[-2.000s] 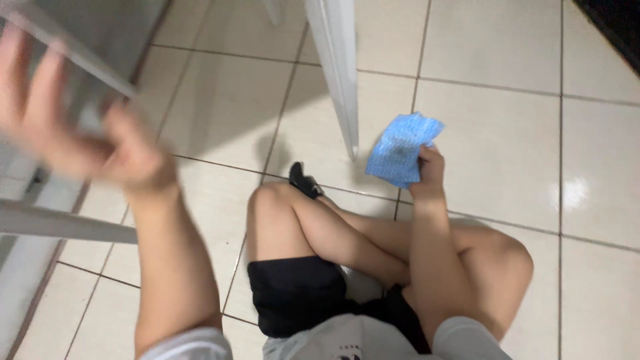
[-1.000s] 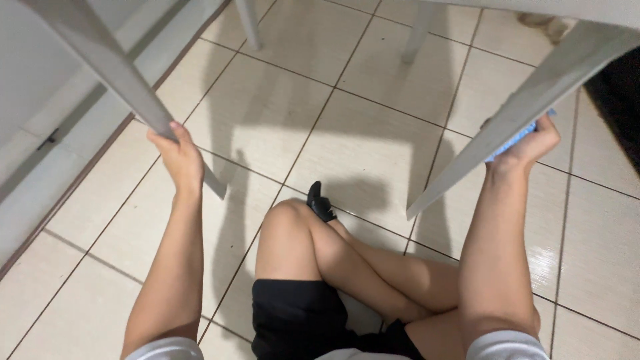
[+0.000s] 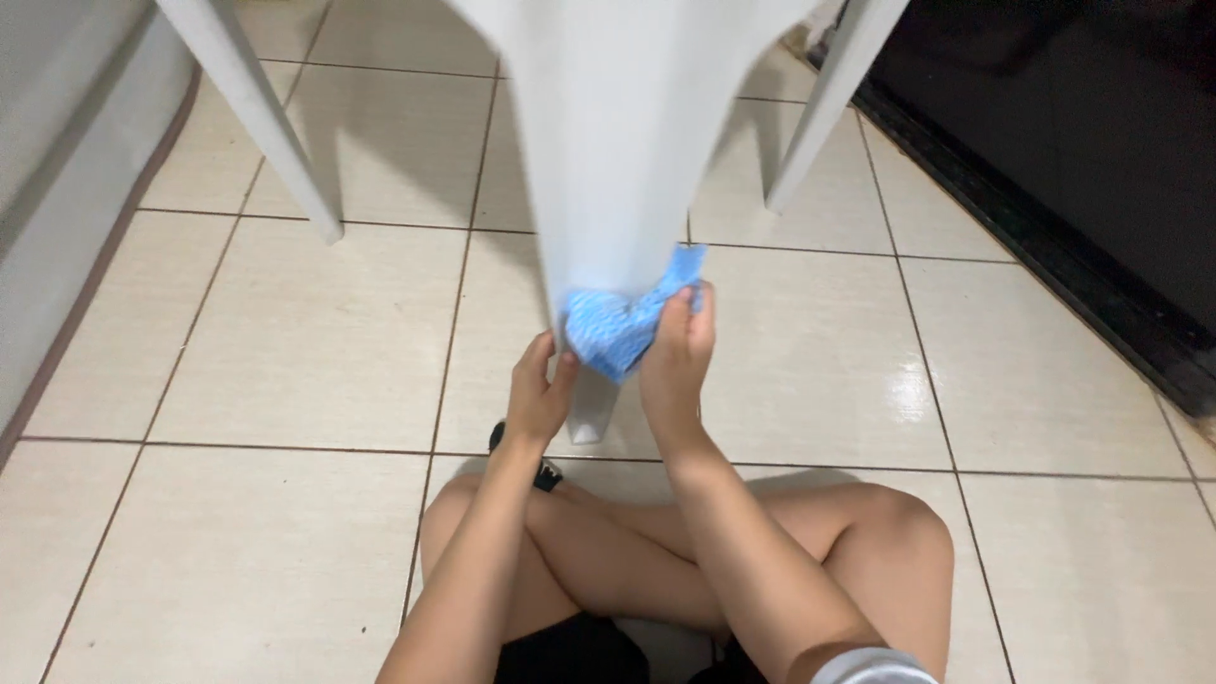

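A wide white plastic furniture leg (image 3: 622,161) stands upright in front of me and narrows to a foot on the tiles. My right hand (image 3: 679,347) grips a blue cleaning cloth (image 3: 613,332), which lies against the lower part of the leg, one end sticking up above my fingers. At the leg's left edge, my left hand (image 3: 543,385) holds on with thumb and fingers, just beside the cloth.
Two more white legs, one at left (image 3: 256,114) and one at right (image 3: 831,104), stand farther back. A dark glossy panel (image 3: 1054,161) runs along the right. A pale wall (image 3: 85,161) is at left. My crossed legs (image 3: 646,570) rest on the tiled floor (image 3: 807,351).
Both hands have come together at one leg; a second ago they were far apart, the left around another leg. The cloth now lies against the leg's face. The view has shifted.
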